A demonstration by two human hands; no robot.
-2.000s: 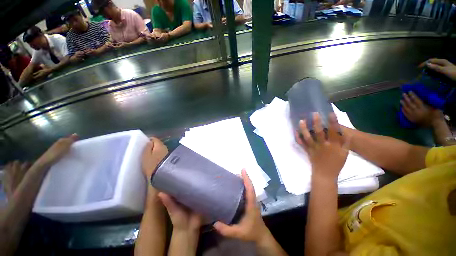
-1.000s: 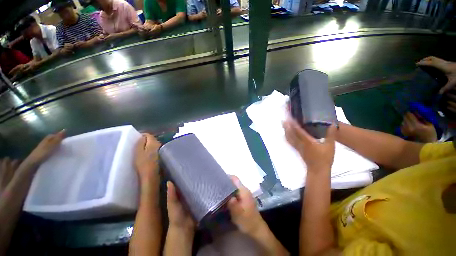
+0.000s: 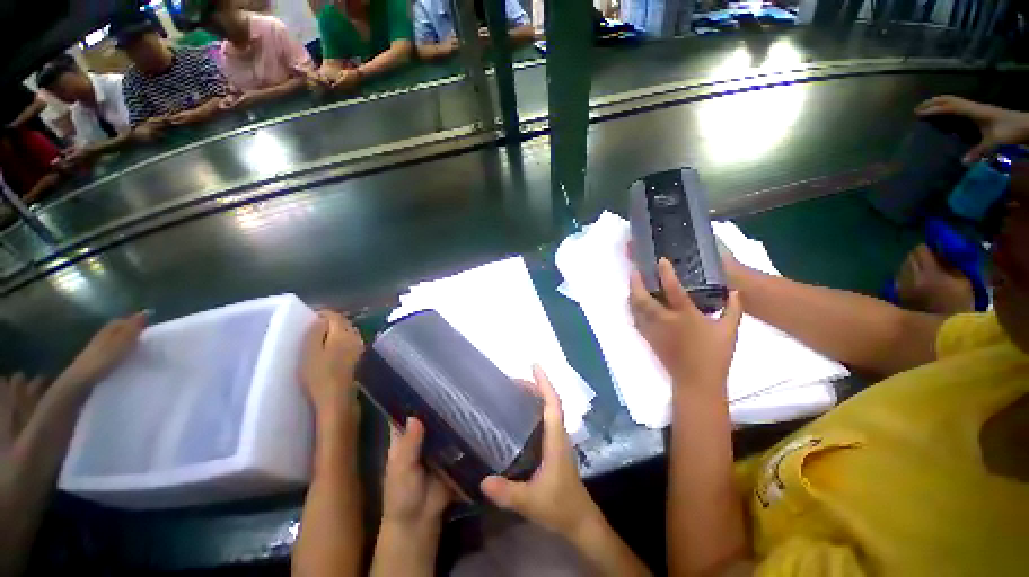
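I hold a dark grey speaker (image 3: 457, 389) tilted above the bench edge, its upper end pointing up and left. Its ribbed-looking grille faces up, and a black strip along its lower left side is partly in view. My left hand (image 3: 412, 485) is under the lower left side, with the thumb on the black strip. My right hand (image 3: 553, 479) grips the lower right end. The speaker covers part of a fanned stack of white sheets (image 3: 513, 321) behind it.
At left, a neighbour's hands hold a white foam tray (image 3: 265, 406). At right, a person in yellow holds another speaker (image 3: 677, 231) over a second white stack (image 3: 632, 361). Blue cloth (image 3: 953, 248) lies far right. A green post (image 3: 569, 101) stands before the shiny conveyor (image 3: 395, 209); people sit beyond.
My speaker has been rolled in my hands, so its black side strip now shows. The right neighbour's speaker has turned to show its black panel. A dark speaker now shows at far right.
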